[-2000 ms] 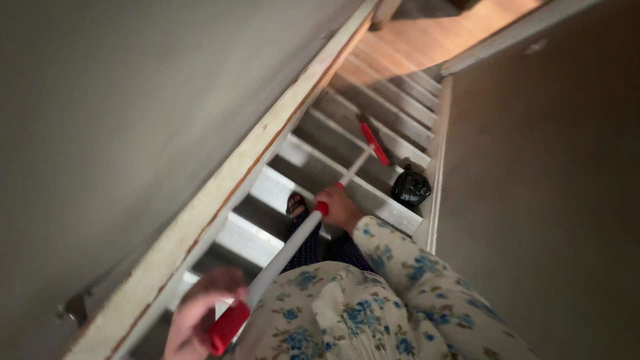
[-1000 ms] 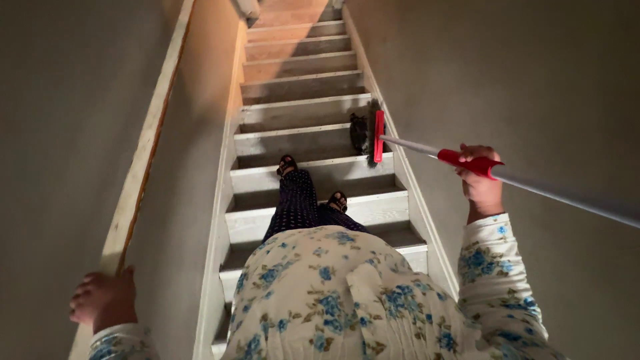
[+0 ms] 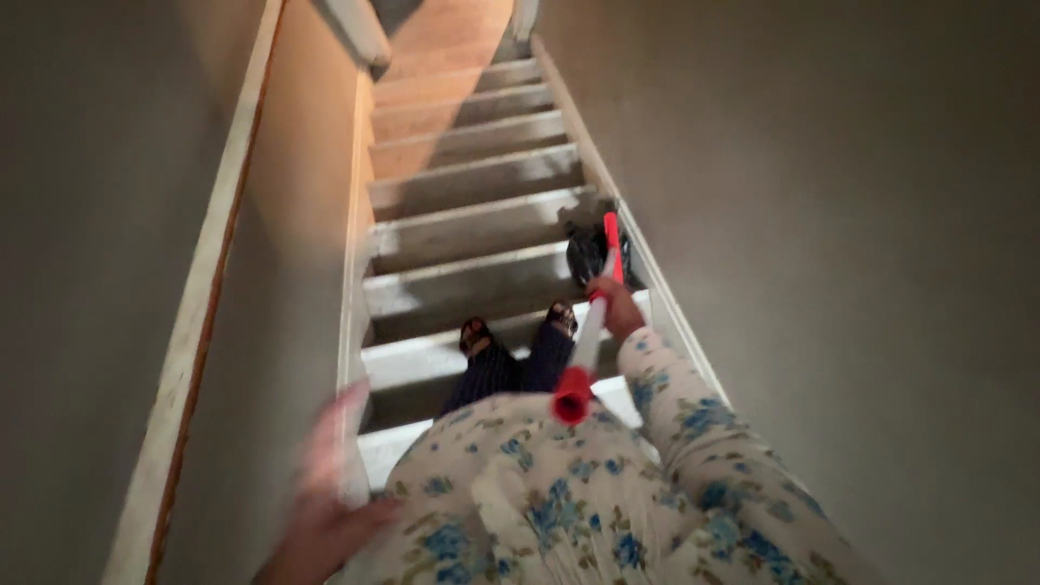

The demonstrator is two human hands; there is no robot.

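Observation:
My right hand is closed around a long white pole with red grips. The pole's open red end points toward me, over my floral top. At the far end, a red head shows just beyond the hand, in front of a black plastic bag on a stair at the right side. My left hand is blurred, with thumb and fingers apart and nothing in it, at the lower left between the handrail and my body.
A wooden staircase with worn white edges runs down to a lit wooden floor. My feet in dark open footwear are on the stairs. A pale wooden handrail follows the left wall; a plain wall rises at the right.
My left hand has come off the handrail, where it was one second ago. My right hand has swung the pole inward from the right, and its near end now points toward my body.

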